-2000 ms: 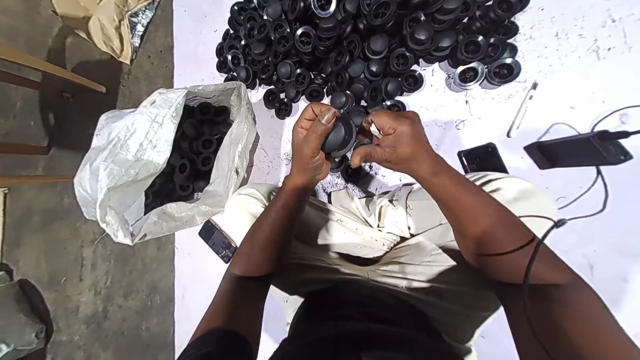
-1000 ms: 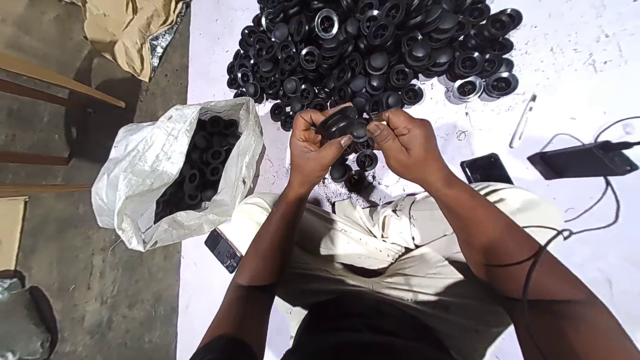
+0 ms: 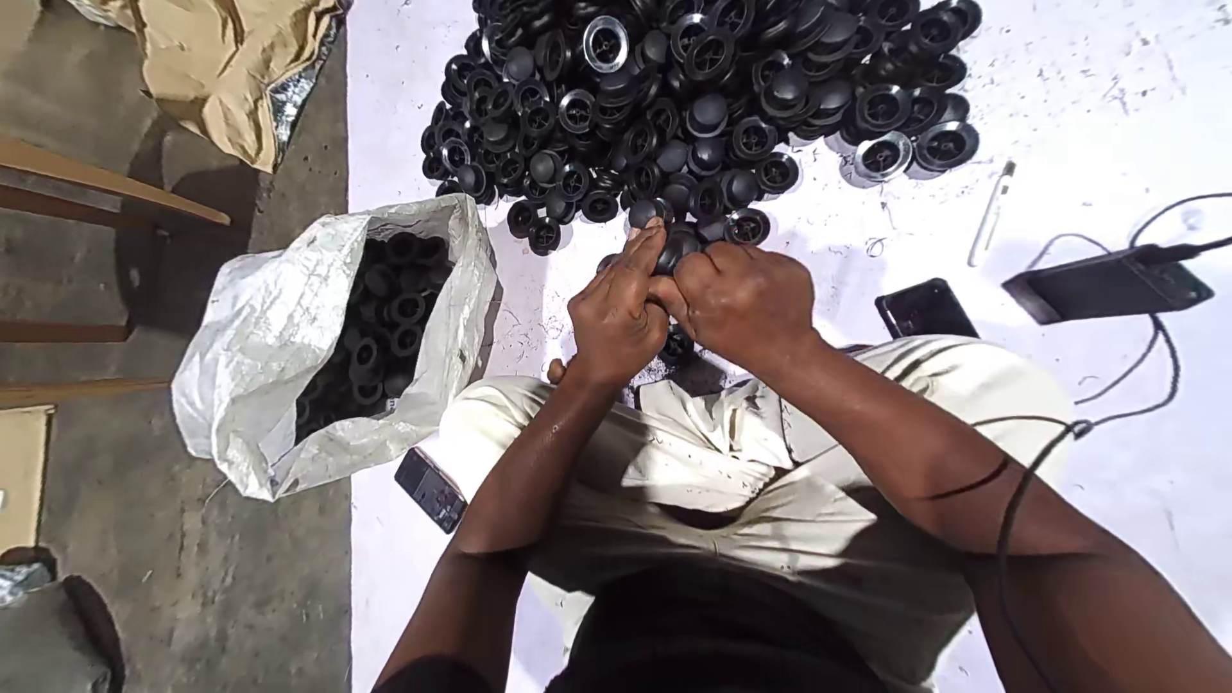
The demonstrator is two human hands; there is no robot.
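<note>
My left hand (image 3: 621,313) and my right hand (image 3: 741,294) meet just in front of a large pile of round black plastic caps (image 3: 664,115). Between the fingers of both hands shows a black domed cap (image 3: 678,252), partly covered by them. The left fingers point away from me, with the fingertips beside another domed cap (image 3: 647,213) at the pile's near edge. The right fingers are curled, and its thumb reaches toward the left palm. Below the hands another black cap (image 3: 677,344) lies near my lap. What the left palm covers is hidden.
An open white woven sack (image 3: 260,356) of black caps stands on the left. A phone (image 3: 430,491) lies by my left knee. Right of me are a second phone (image 3: 927,309), a white pen (image 3: 991,214) and a black device (image 3: 1107,284) with cables. Brown paper (image 3: 226,67) lies top left.
The left hand has turned from gripping a cap upright to lying with its back up and fingers stretched forward. The right hand has closed in against it.
</note>
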